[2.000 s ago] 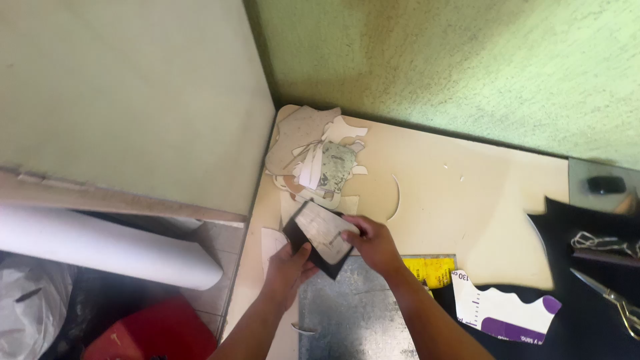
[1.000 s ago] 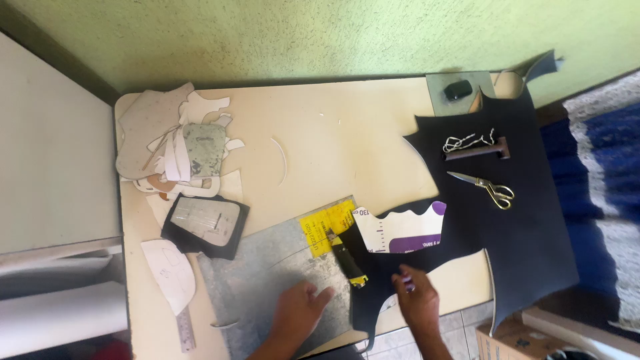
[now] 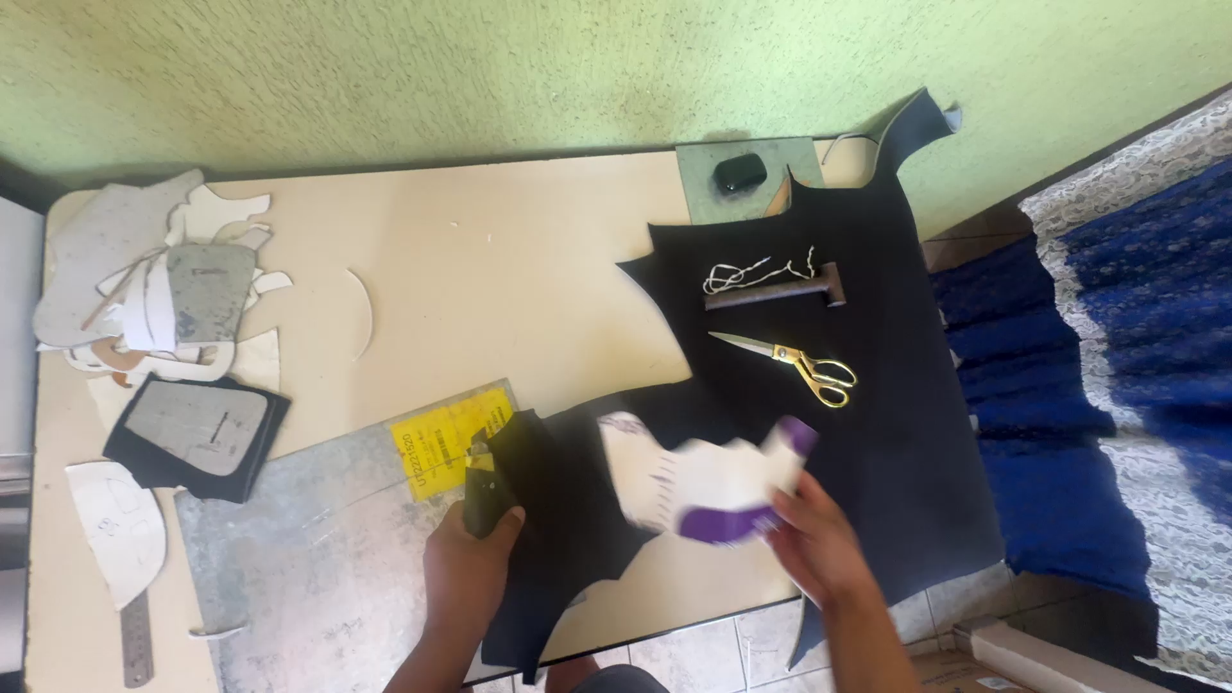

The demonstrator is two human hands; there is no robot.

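Note:
My left hand [image 3: 474,558] grips a dark utility knife [image 3: 489,496] with yellow parts, at the left edge of a large black sheet of material [image 3: 895,433]. Pinched in my right hand [image 3: 818,539] is a white and purple paper pattern [image 3: 698,476], raised over the sheet and somewhat blurred. Gold-handled scissors [image 3: 789,364] lie on the sheet, and above them rests a brown hammer-shaped tool [image 3: 770,292] beside a white cord [image 3: 736,277]. A metal plate [image 3: 318,549] with a yellow label [image 3: 452,438] lies under the left part of the sheet.
Pattern pieces [image 3: 125,260] are piled at the table's left end. Below them are a grey template [image 3: 197,423] on black material, a white pattern piece [image 3: 120,529] and a steel ruler [image 3: 137,640]. A black object [image 3: 739,173] sits near the green wall. Blue curtains [image 3: 1039,385] hang at right.
My left hand has taken hold of the utility knife, which lay on the black sheet. My right hand has picked up the paper pattern from there. The template and black piece, earlier in my hands, lie at left.

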